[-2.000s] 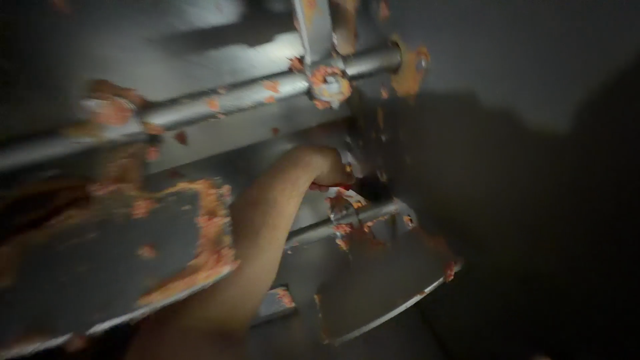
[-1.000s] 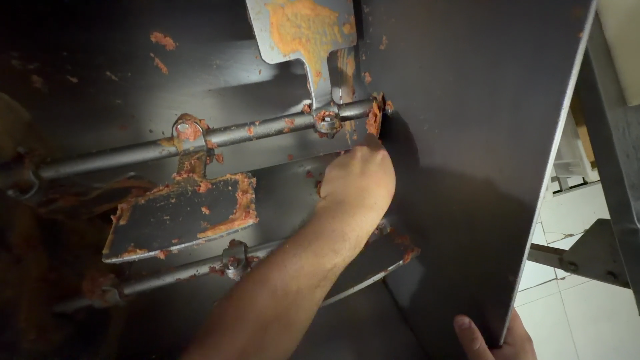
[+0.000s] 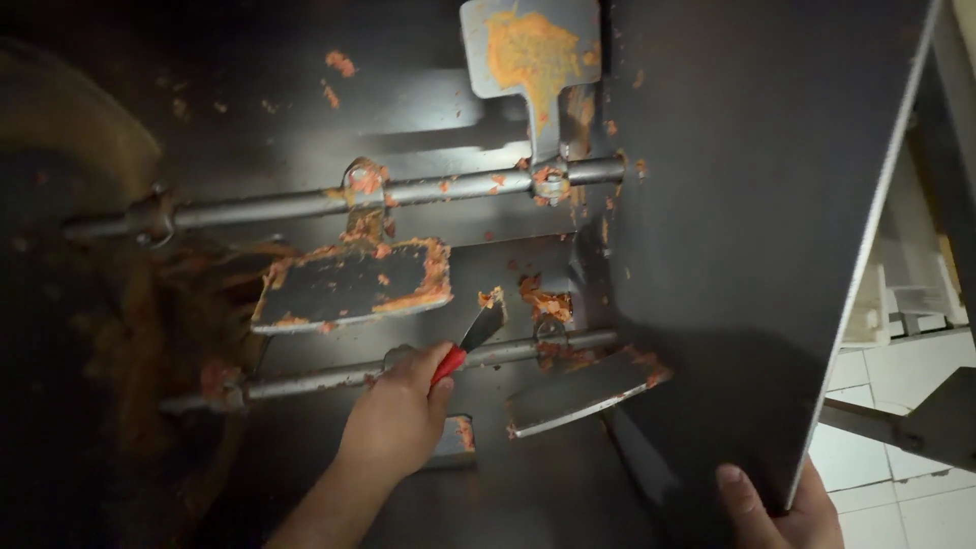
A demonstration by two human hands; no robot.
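Note:
My left hand [image 3: 400, 412] reaches in from the bottom and is closed around the red handle of a scraper [image 3: 482, 328]. Orange food residue clings to the tip of its metal blade, which points up and right between two metal shafts. A square paddle [image 3: 541, 49] smeared with orange paste rises from the upper shaft [image 3: 457, 188]. Below that shaft hangs a wider paddle [image 3: 354, 286], crusted along its edges. The lower shaft [image 3: 313, 380], beside my left hand, carries another paddle [image 3: 587, 393]. My right hand [image 3: 781, 507] grips the rim of the metal tub at lower right, thumb inside.
The tub's side wall [image 3: 732, 229] runs up the right, ending in a bright rim. Reddish residue [image 3: 545, 299] lies near the inner corner, and scraps stick to the back wall. Outside are a metal bracket [image 3: 926, 419], pale plastic bins [image 3: 865, 305] and a tiled floor [image 3: 862, 450].
My left hand has moved down and left from the right end of the upper shaft, and the scraper now shows plainly. My right hand remains at the rim, as one second ago.

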